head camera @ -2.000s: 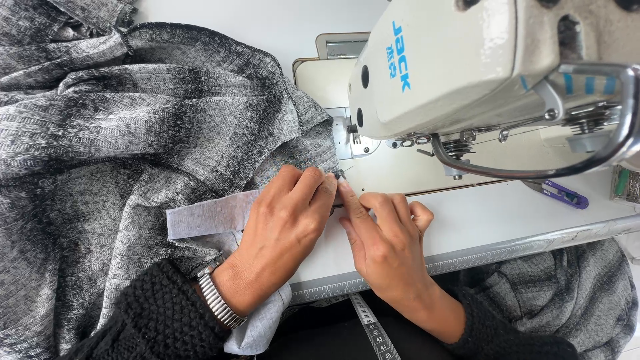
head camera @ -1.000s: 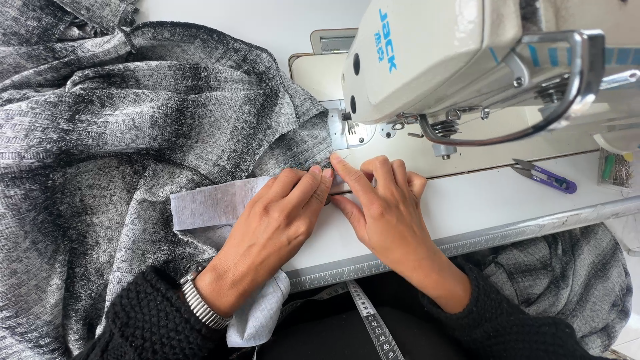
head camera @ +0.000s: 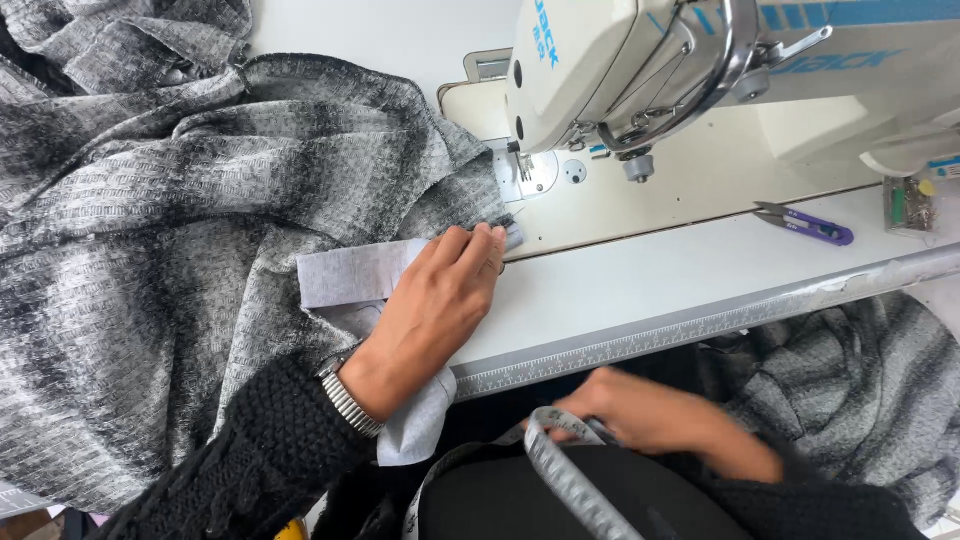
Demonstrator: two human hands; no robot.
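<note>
My left hand (head camera: pixel 442 300) presses down on a light grey fabric strip (head camera: pixel 352 276) and the edge of a dark grey patterned knit fabric (head camera: pixel 315 165), its fingertips near the strip's right end. That spot lies just in front of the presser foot (head camera: pixel 525 169) of a white Jack sewing machine (head camera: pixel 577 67). Below the table edge, my right hand (head camera: pixel 630 412) is blurred, at a grey tape measure (head camera: pixel 562 472) that loops over my lap; its fingers are partly hidden, and the tape seems to be between them.
Purple-handled thread snips (head camera: pixel 810 225) lie on the table right of the machine bed, beside a clear box of pins (head camera: pixel 907 202). A ruler strip (head camera: pixel 600 349) runs along the front edge. More grey patterned fabric (head camera: pixel 847 375) hangs at the lower right.
My right hand has left the fabric beside my left hand and moved down to the tape measure, whose upper part is now lifted in a loop. My left hand stays on the strip.
</note>
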